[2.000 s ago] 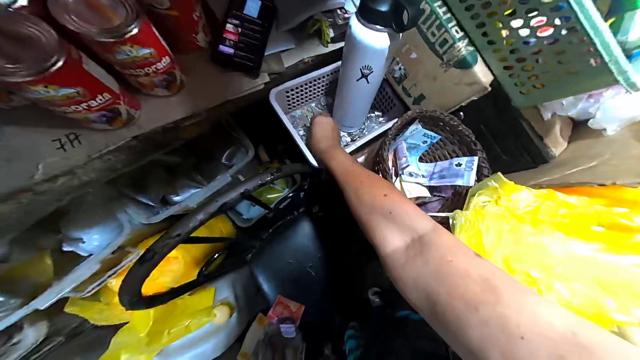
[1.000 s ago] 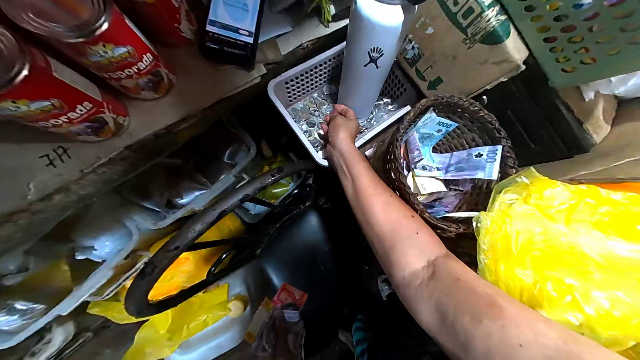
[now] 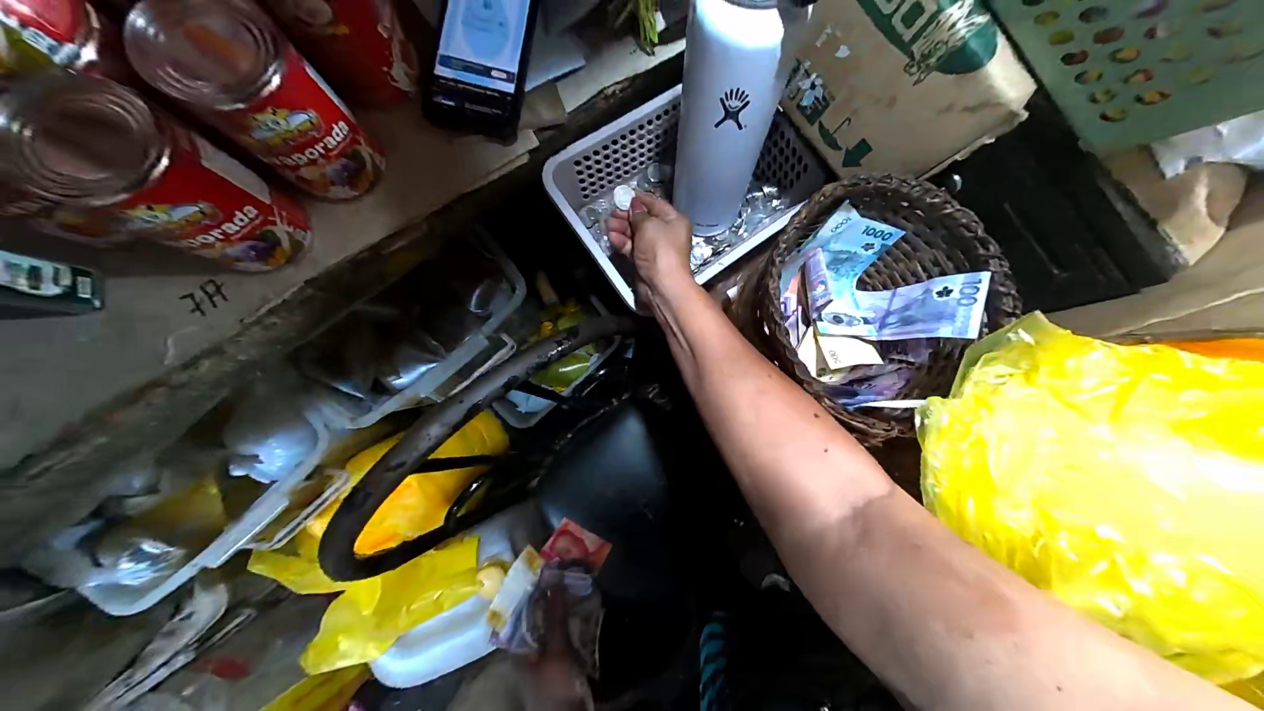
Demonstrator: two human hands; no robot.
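My right hand [image 3: 652, 235] is over the near-left part of a grey plastic basket [image 3: 612, 138] and pinches a coin [image 3: 623, 197] between thumb and fingers. Loose coins [image 3: 755, 212] cover the basket's bottom, and a white metal water bottle [image 3: 726, 109] stands among them. Low in the view, my left hand [image 3: 555, 632], dim and blurred, holds several folded banknotes [image 3: 553, 583], one of them red. Right of the coin basket, a brown wicker basket [image 3: 987, 257] holds more banknotes [image 3: 904, 308], blue, purple and pale ones.
Red cans [image 3: 286, 123] and a phone [image 3: 481, 64] are on the shelf at upper left. A cardboard box [image 3: 908, 89] and a green perforated crate [image 3: 1136, 59] stand at upper right. Yellow plastic bags [image 3: 1096, 484] lie at right. A dark curved rim [image 3: 395, 484] crosses the lower left, near clear plastic bins [image 3: 286, 513].
My right hand was down at the coins beside the bottle; now it is drawn slightly back, with a coin at its fingertips. My left hand still has the banknotes.
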